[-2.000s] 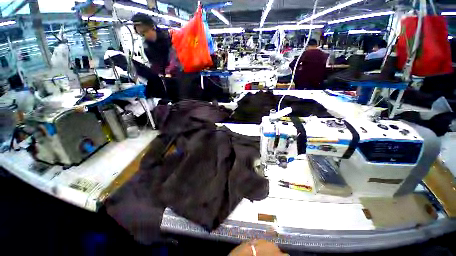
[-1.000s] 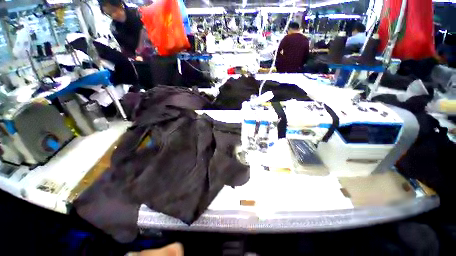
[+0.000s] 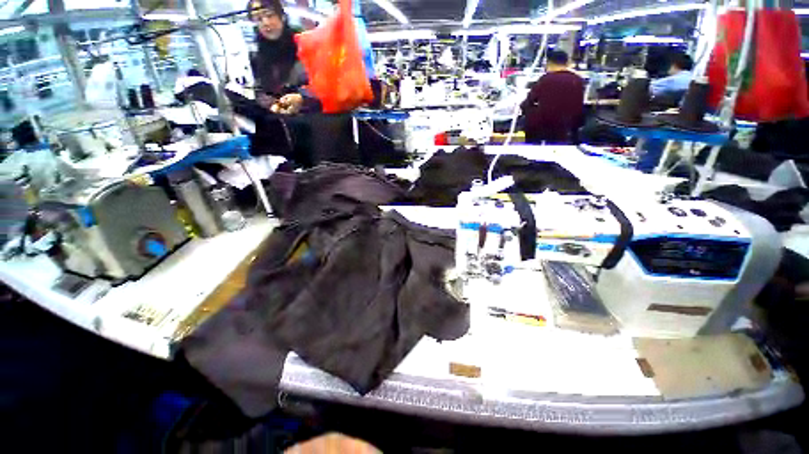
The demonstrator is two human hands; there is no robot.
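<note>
A dark grey-brown garment [image 3: 355,293] lies in a crumpled heap left of the sewing machine's needle area and hangs over the front table edge. The white sewing machine [image 3: 665,306] stands to its right, with two black bands [image 3: 618,232] around its head. The cloth's right edge reaches the needle area [image 3: 479,266]; the needle itself is too small to make out. Only a skin-coloured patch of one hand shows at the bottom edge, below the table; I cannot tell which hand or what it holds. The other hand is not seen.
A dark clear-covered packet [image 3: 577,297] and a small yellow-red tool [image 3: 517,317] lie on the bed. A tan cardboard piece [image 3: 701,365] lies under the control panel. Another machine [image 3: 133,230] stands left. A person [image 3: 277,66] stands behind, near a hanging red bag [image 3: 335,62].
The view has shifted between frames. The visible hand patch has moved left from near the bottom centre. The standing person has raised their head. The garment has stayed in place.
</note>
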